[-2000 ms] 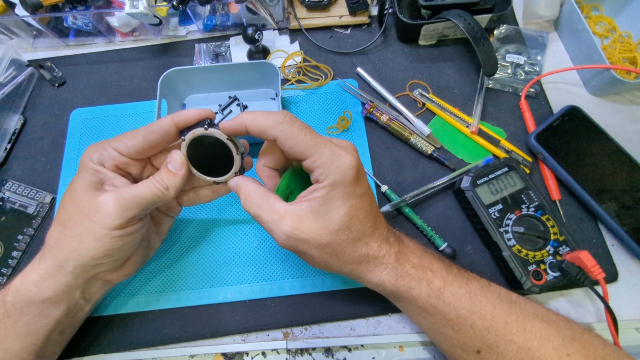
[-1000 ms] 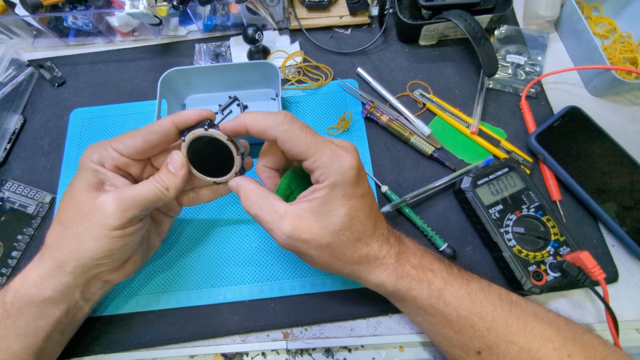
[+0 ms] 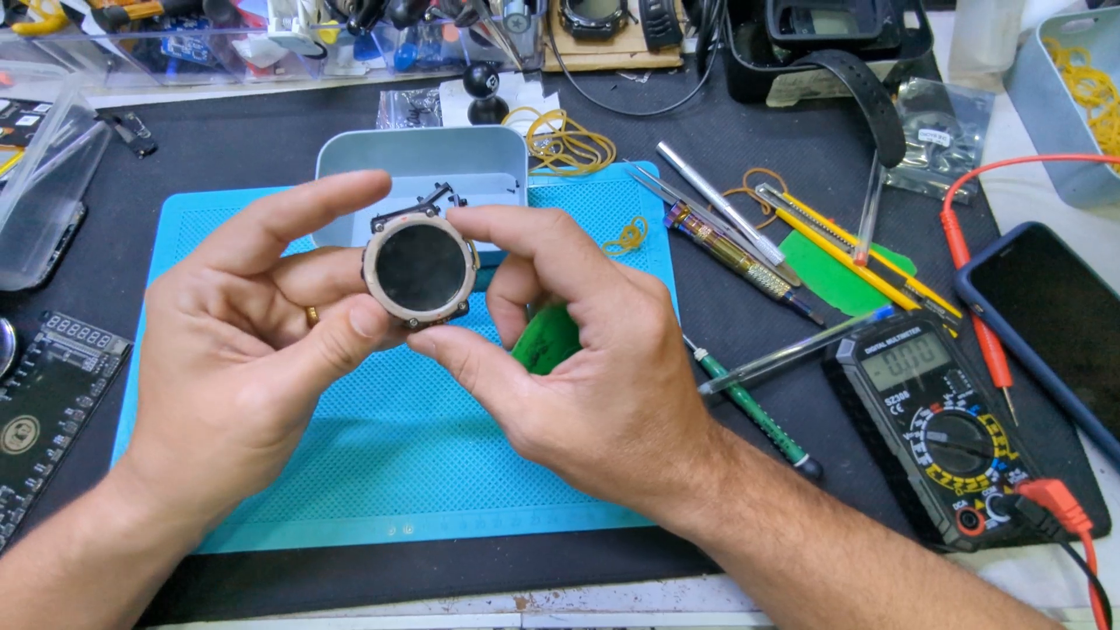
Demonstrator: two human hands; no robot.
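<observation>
A round smartwatch case (image 3: 420,268) with a dark face and a pale bezel is held above a blue work mat (image 3: 385,472). My left hand (image 3: 262,324) grips its left side between thumb and bent fingers, the index finger raised off it. With thumb and index finger my right hand (image 3: 577,350) touches the lower and upper right of the bezel. A green plastic piece (image 3: 548,339) is tucked in the curled fingers of that same hand. Behind the watch stands a grey-blue plastic bin (image 3: 420,144) with small dark parts in it.
Right of the mat lie a precision screwdriver (image 3: 731,254), yellow tweezers (image 3: 857,249), a green-handled screwdriver (image 3: 752,411), a digital multimeter (image 3: 945,429), a red probe (image 3: 980,306) and a smartphone (image 3: 1050,306). Rubber bands (image 3: 569,144) lie behind. A circuit board (image 3: 52,411) is at left.
My left index finger has lifted off the top of the watch and now points up and outward. My right hand has stayed at the bezel's right side.
</observation>
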